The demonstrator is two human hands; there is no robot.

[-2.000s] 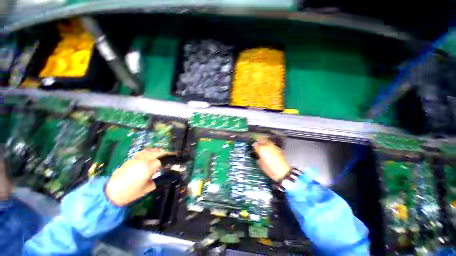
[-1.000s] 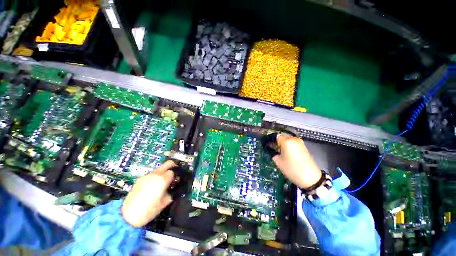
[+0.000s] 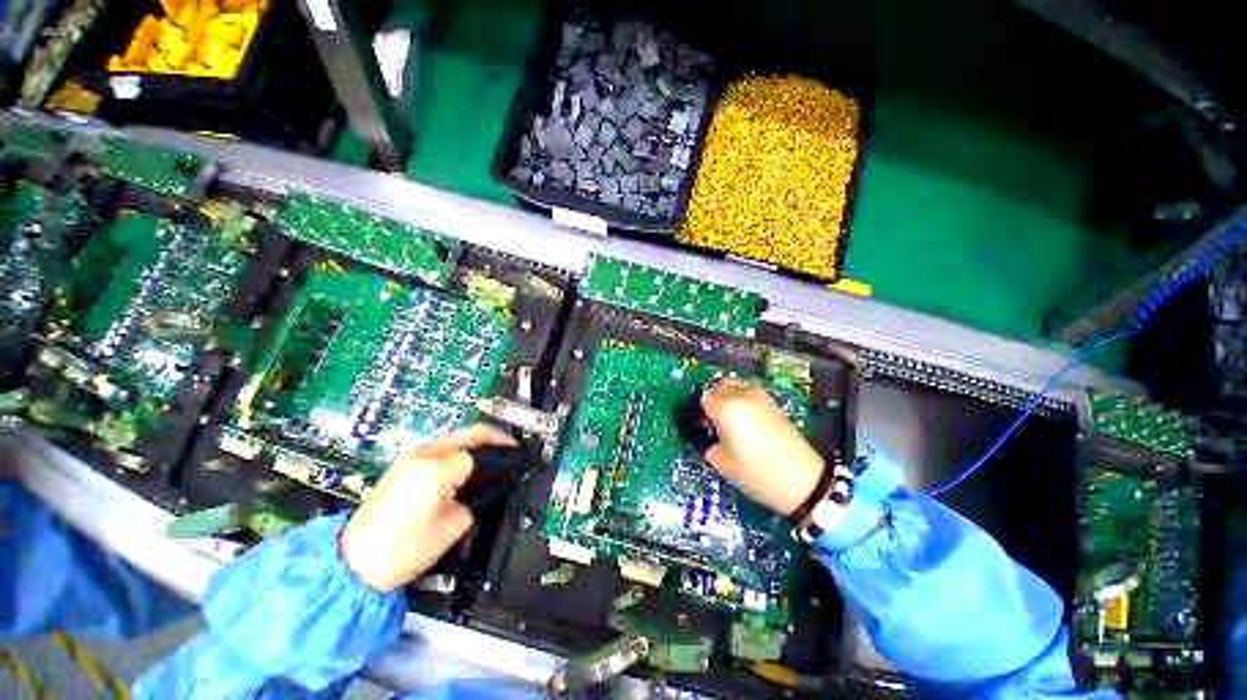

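A green circuit board [image 3: 602,451] crowded with small parts lies in a black carrier [image 3: 527,581] in front of me. My right hand [image 3: 759,445] is over the board's upper middle, its fingertips down at the parts. Black covers show on its fingertips; whether it holds a small part is hidden. My left hand [image 3: 417,506] is over the carrier edge between this board and the left one [image 3: 397,362], index finger extended and apart from the others, with dark covers at the fingertips. I see nothing held in it.
Grey components [image 3: 615,116] and small yellow components [image 3: 780,171] fill black bins on the green shelf [image 3: 944,205]. Larger yellow parts [image 3: 192,34] are at the upper left. A metal rail [image 3: 520,239] runs behind the carriers. A blue cord [image 3: 1019,424] hangs at the right.
My right hand has moved left and down over the board, from its upper right edge toward the middle. My left index finger has straightened. The view has shifted a little.
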